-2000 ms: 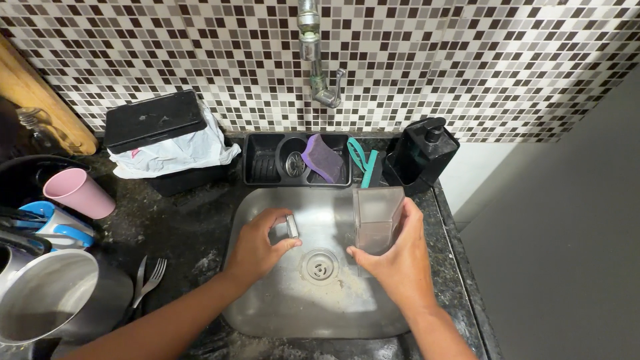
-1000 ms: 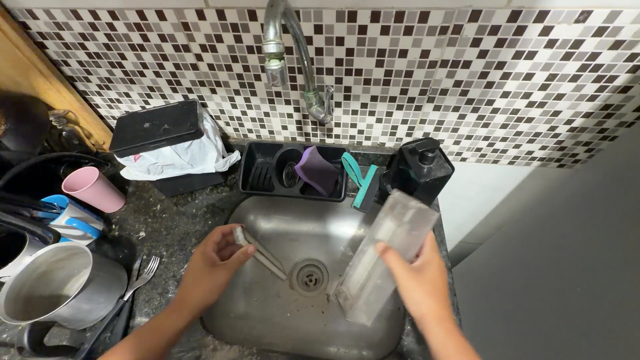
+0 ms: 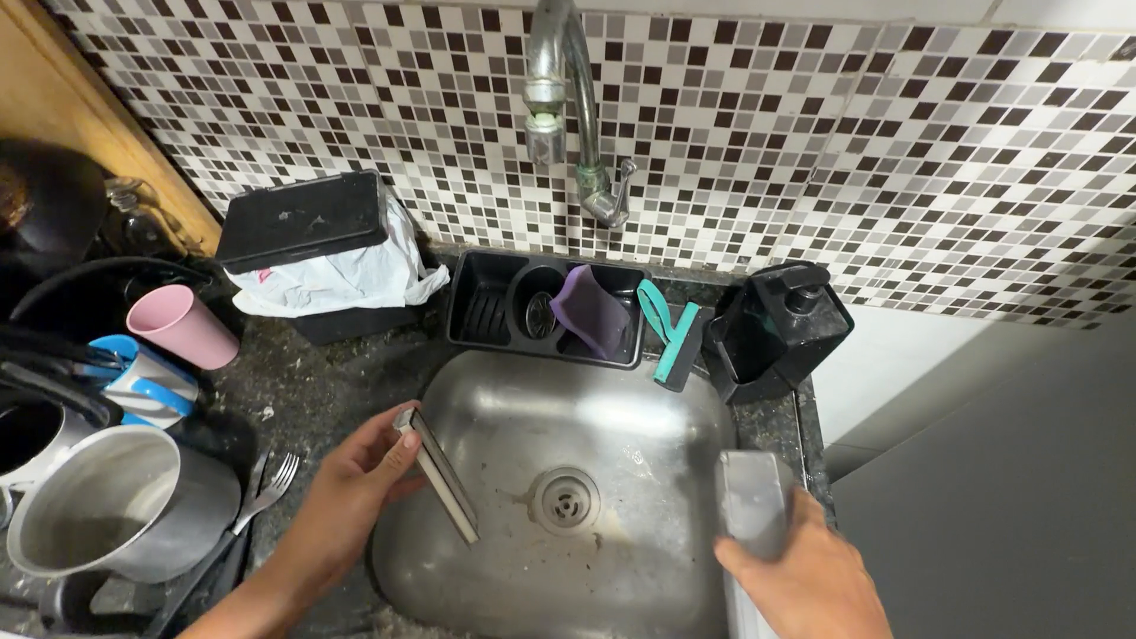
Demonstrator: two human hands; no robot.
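Observation:
Above the left side of the stainless steel sink (image 3: 657, 550), my left hand (image 3: 359, 475) pinches one end of a thin, narrow strip-like piece (image 3: 444, 488), which slants down to the right. My right hand (image 3: 812, 568) grips a translucent greyish rectangular container (image 3: 753, 501) at the sink's right edge; its lower part runs out of the frame. The drain (image 3: 566, 501) lies between the two hands. The faucet (image 3: 546, 98) hangs behind the sink, and no water stream shows.
Behind the sink stand a black caddy (image 3: 484, 333) with a purple sponge (image 3: 590, 311), a teal squeegee (image 3: 679, 342) and a black soap dispenser (image 3: 803, 306). On the left are a black lidded bin (image 3: 302, 222), a pink cup (image 3: 182, 328), a metal pot (image 3: 200, 506) and a fork (image 3: 271, 488).
The container in my right hand has moved right and toward me, from over the sink to its right edge, and has turned. My left hand still holds the strip-like piece.

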